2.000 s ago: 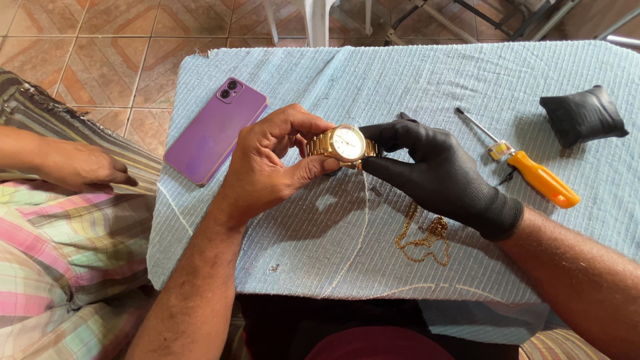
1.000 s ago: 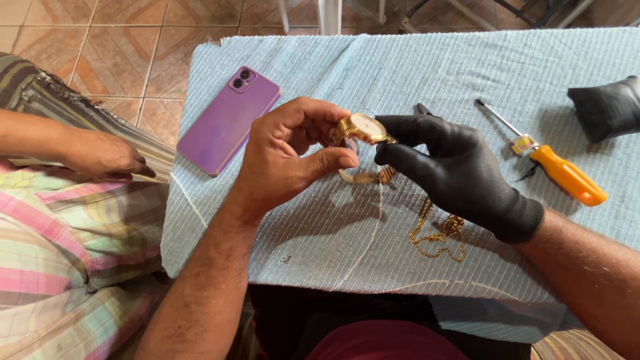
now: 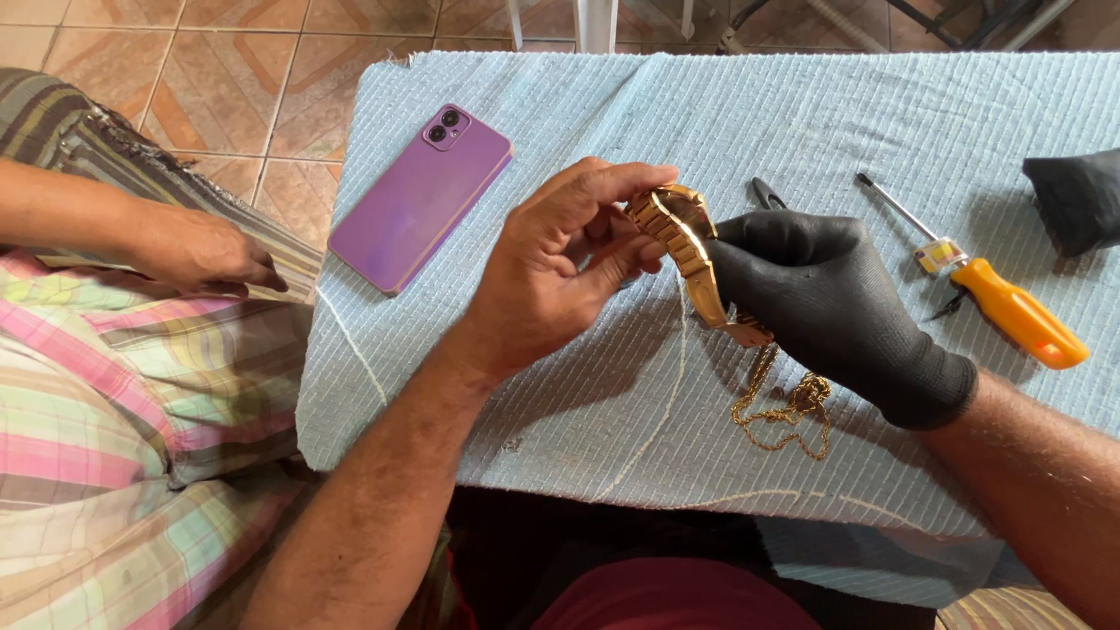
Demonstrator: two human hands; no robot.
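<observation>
A gold-coloured wristwatch (image 3: pixel 682 232) is held between my hands above a blue woven cloth (image 3: pixel 560 437). Bare, my left hand (image 3: pixel 560 262) pinches the case end between fingers and thumb. My right hand (image 3: pixel 805 289), in a black glove, grips the watch from the other side, its thumb by the bracelet. The metal bracelet and clasp hang down below the case, and the dial is turned out of clear sight. Just under the gloved hand a gold-coloured rope chain (image 3: pixel 801 407) lies heaped on the cloth. A dark slim tool tip (image 3: pixel 767 193) shows behind the glove.
A purple smartphone (image 3: pixel 420 201) lies face down at the left. At the right are a screwdriver with an orange handle (image 3: pixel 1019 311) and a black cushion (image 3: pixel 1076 201). Another person's hand (image 3: pixel 206 254) rests at the far left. A white plastic chair leg (image 3: pixel 596 26) stands beyond the table.
The watch has been turned: its dial faced up earlier, and now the side of its case and its bracelet show, the clasp hanging down. Both hands still hold it.
</observation>
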